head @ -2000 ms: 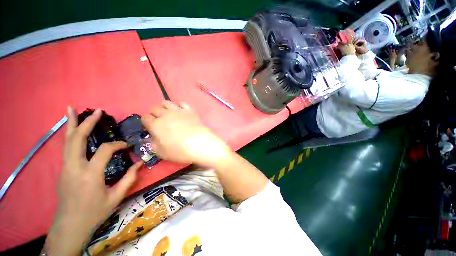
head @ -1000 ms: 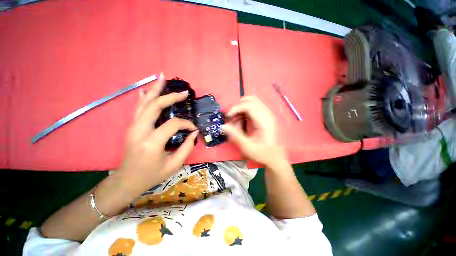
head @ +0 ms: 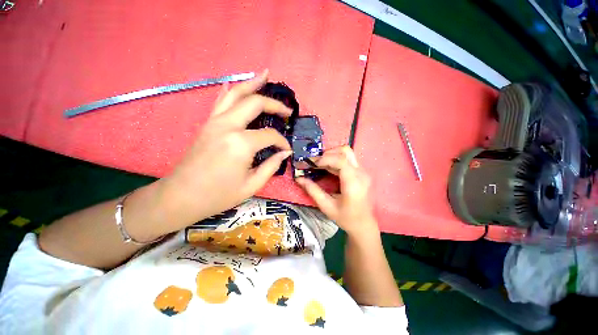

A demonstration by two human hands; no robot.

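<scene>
The black device body (head: 280,97) lies on the red mat, with its bulky half under my left hand. My left hand (head: 239,147) holds it, fingers across the top and thumb at its right side. The flatter rear cover (head: 307,129) lies open just right of the body, its inner face up with pale marks and small parts. My right hand (head: 338,180) pinches a small dark part at the cover's lower right end, between thumb and index finger. What that part is cannot be told; fingertips hide some of it.
A long metal strip (head: 157,90) lies on the left mat. A thin silver-pink tool (head: 410,152) lies on the right mat. A grey-brown motor-like unit (head: 488,190) stands at the right beside clear plastic trays (head: 587,209). Part of a person's white sleeve (head: 541,268) shows at lower right.
The view has turned, so the device sits further right in the picture. My right hand has moved from the cover's upper and right side to its lower right end. My left hand still holds the body.
</scene>
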